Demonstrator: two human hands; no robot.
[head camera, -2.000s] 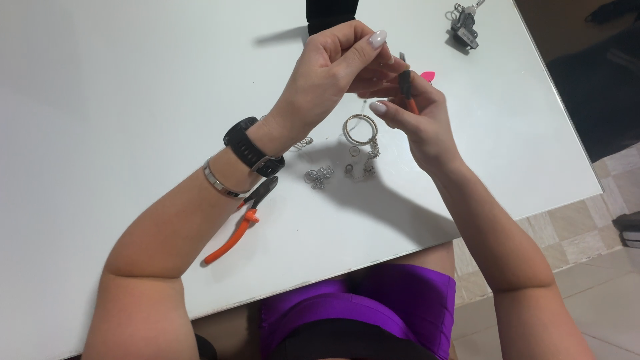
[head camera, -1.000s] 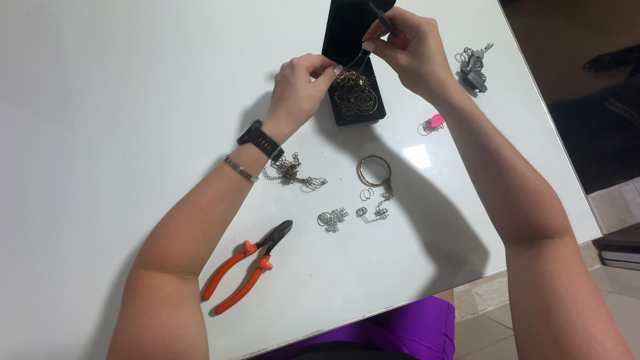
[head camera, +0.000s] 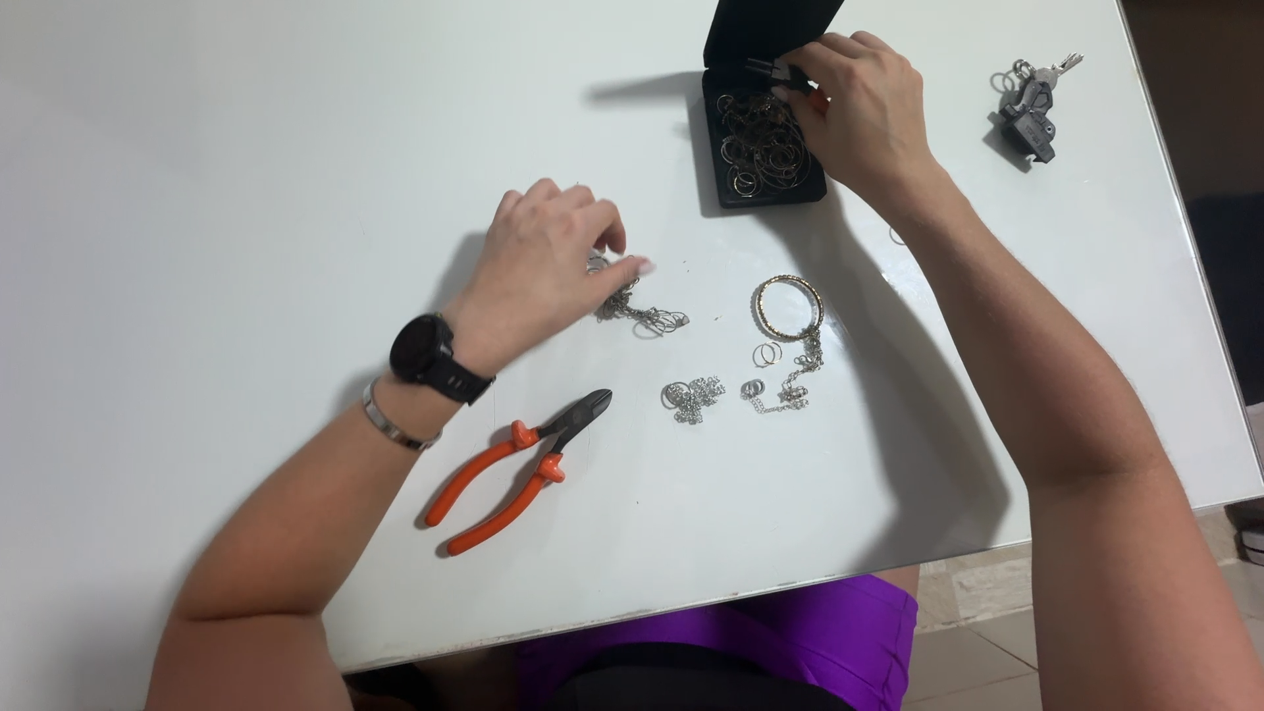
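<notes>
My right hand (head camera: 864, 109) holds a tool with a dark tip (head camera: 765, 71) and a bit of orange handle, likely pliers, over the open black box (head camera: 765, 201). Inside the box lies a tangle of gold-toned rings and hoops (head camera: 765, 148). My left hand (head camera: 553, 257), with fingers curled and apart, hovers over or beside a heap of tangled chains (head camera: 642, 314) on the white table; whether it touches them I cannot tell. Diagonal cutting pliers with orange handles (head camera: 528, 474) lie below it. To their right are a silver chain pile (head camera: 693, 398) and a round bangle (head camera: 789, 307).
Two small rings (head camera: 767, 355) and a thin chain with small rings (head camera: 780, 403) lie under the bangle. Keys on a ring with a dark grey fob (head camera: 1030, 123) are at the upper right. The white table's front edge (head camera: 691, 632) runs above my lap.
My left hand has moved from the black box down to the left, over the tangled chains. A second ago both hands were at the box, with a thin strand between them. My right hand remains there.
</notes>
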